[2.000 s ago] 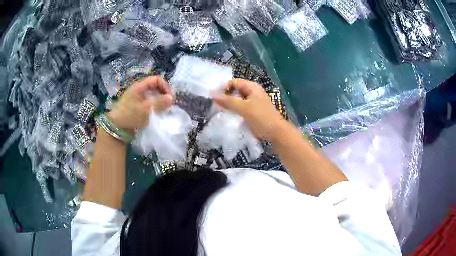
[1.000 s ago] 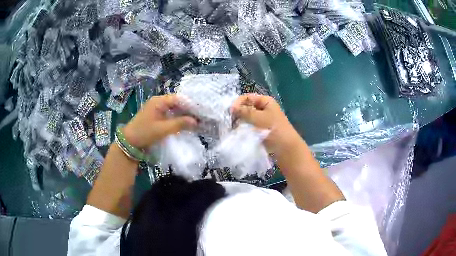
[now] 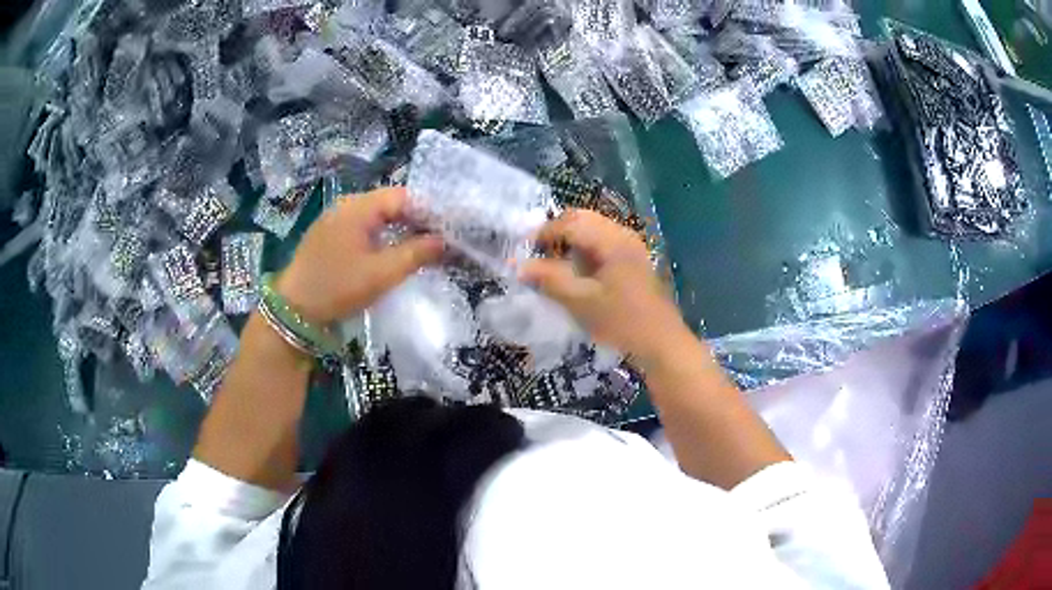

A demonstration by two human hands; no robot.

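Observation:
My left hand [image 3: 360, 256] and my right hand [image 3: 602, 274] hold a small whitish plastic bag [image 3: 479, 198] between them by its two ends. The bag is tilted, its left end higher. Cloudy white empty bags [image 3: 418, 328] hang below my left hand, and another whitish wad [image 3: 533, 323] is below my right hand. Loose dark circuit board modules [image 3: 502, 378] with gold and silver spots lie under my hands in a flat clear container [image 3: 629, 156]. Whether a module is inside the held bag cannot be told.
A heap of bagged modules [image 3: 150, 173] covers the left and back of the green table [image 3: 738, 254]. A dark shiny pack [image 3: 963, 144] lies far right. A large clear waste bag [image 3: 859, 403] hangs at the right edge. Something red [image 3: 1027, 559] is at lower right.
The held bag has gone from roughly level to tilted. The white wad below my right hand looks smaller, and more loose modules show beneath my hands.

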